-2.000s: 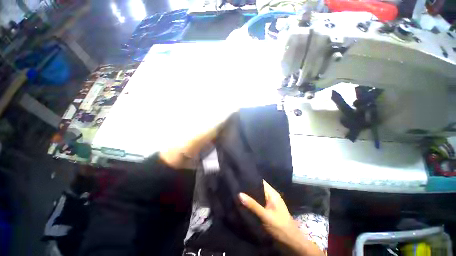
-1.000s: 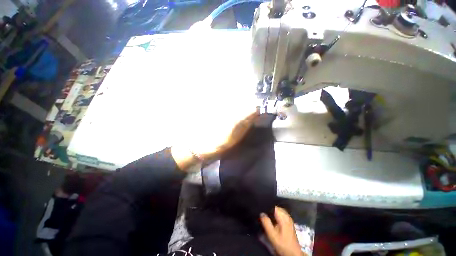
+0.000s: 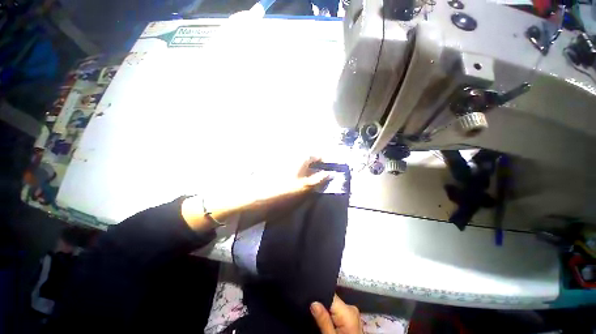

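Observation:
A black garment piece (image 3: 304, 238) with white bands runs from the lap over the table's front edge to the needle area of the off-white sewing machine (image 3: 451, 85). My left hand (image 3: 312, 177) lies on its far end, fingers pressing the cloth beside the presser foot; glare blurs the fingertips. My right hand (image 3: 336, 316) pinches the near right edge of the cloth at the bottom of the view, thumb on top. A white band (image 3: 248, 248) shows at the cloth's left side. Whether the cloth end is under the foot is hidden by glare.
The brightly lit white table (image 3: 196, 124) spreads left, with a picture-covered surface (image 3: 65, 130) at its left end. Crumpled black scraps (image 3: 467, 192) and a thin dark tool (image 3: 501, 202) lie under the machine arm. A parts tray (image 3: 581, 264) is at the right end.
The view has moved closer to the machine. The cloth is now flatter and stretched toward the needle area, with a white band showing at its far end. Both hands still hold it.

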